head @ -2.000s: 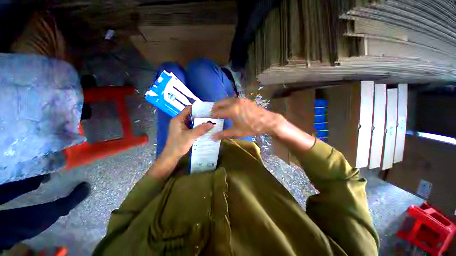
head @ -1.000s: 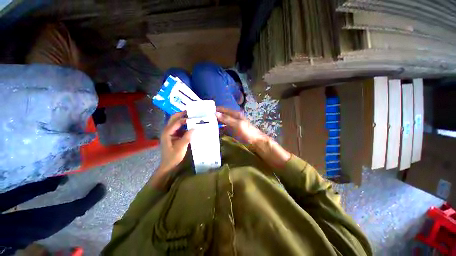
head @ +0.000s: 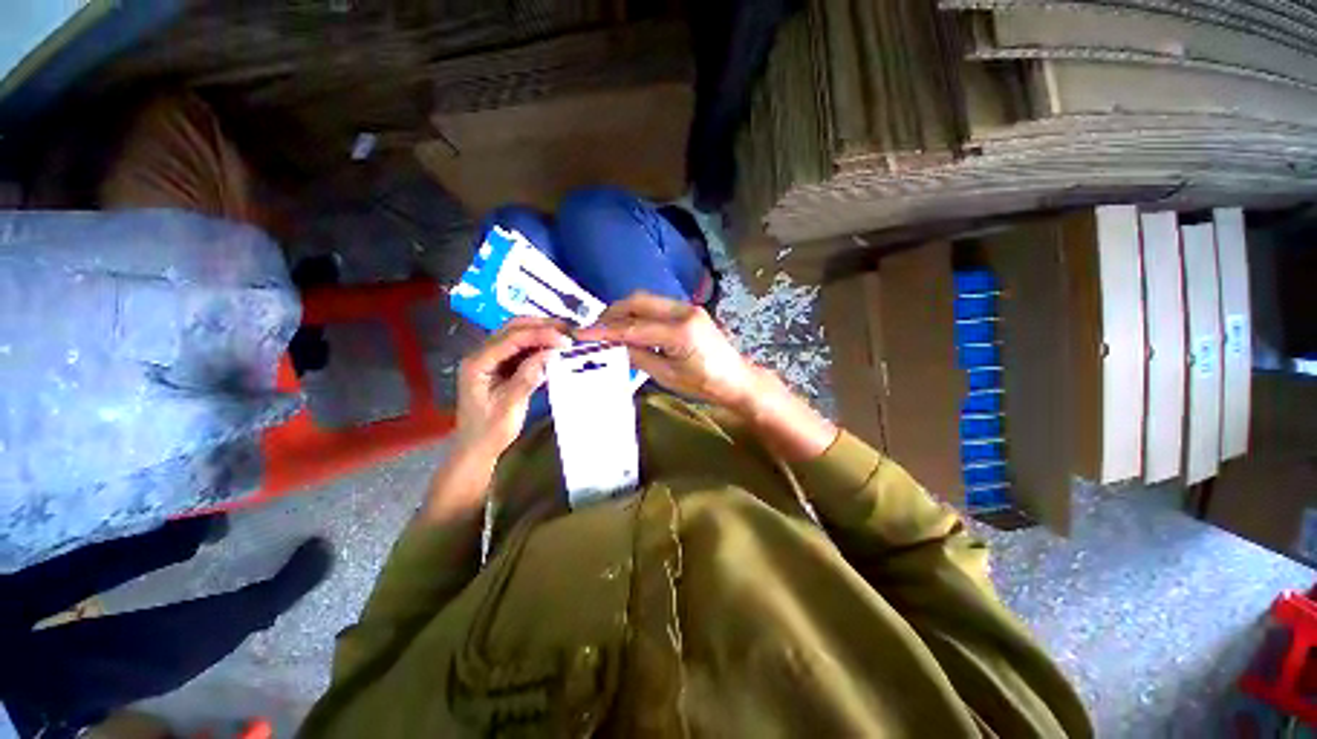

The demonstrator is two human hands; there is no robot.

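Observation:
A white retail box (head: 594, 433) lies back side up over my lap, its end with the small dark hanging slot away from me. My left hand (head: 500, 384) holds the left side of that end, and my right hand (head: 675, 351) has its fingers on the right side of the same end. The fingers of both hands meet at the end flap and partly hide it. A fanned stack of blue-and-white retail boxes (head: 509, 280) rests on my thighs just beyond my hands.
An open inner carton (head: 1021, 375) with a row of blue box edges stands at right, beside several pale closed cartons (head: 1119, 347). Stacked cardboard sheets (head: 896, 87) rise beyond. Red stools are at left (head: 419, 347) and lower right (head: 1290, 653). Another person sits at left.
The raised end flap of the white box is now folded down between my fingers. My right hand has moved inward over it. The view has shifted slightly.

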